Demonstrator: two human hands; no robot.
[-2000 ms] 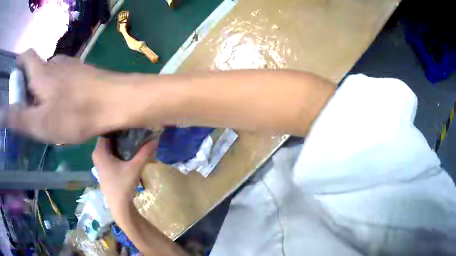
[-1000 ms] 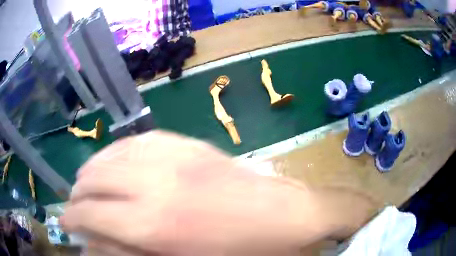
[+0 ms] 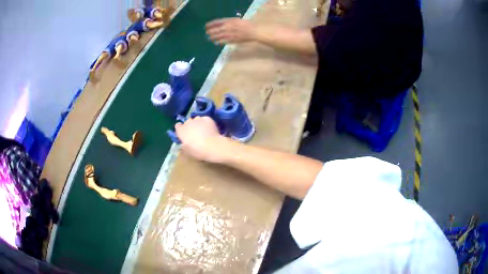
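Observation:
My right hand (image 3: pixel 199 138) reaches out from the lower right over the bench's belt-side edge. Its fingers are closed on a blue doll shorts part (image 3: pixel 175 134), mostly hidden by the hand. Two more blue shorts parts, one at the fingertips (image 3: pixel 203 106) and one beside it (image 3: pixel 234 118), stand on the tan bench (image 3: pixel 214 187). Another blue part with two pale frilled hems (image 3: pixel 181 88) lies on the green belt just beyond. My left hand is not in view.
Two tan doll legs (image 3: pixel 111 190) lie on the green belt (image 3: pixel 88 235). Blue parts with legs (image 3: pixel 128 37) line the far ledge. Dark bundles (image 3: pixel 43 214) lie at far left. Another person's hand (image 3: pixel 230 31) extends over the belt. A blue stool (image 3: pixel 374 120) stands at right.
The view has swung along the line, away from the press. My right hand has moved from near the press to the blue parts and taken hold of one. Another person has come into view.

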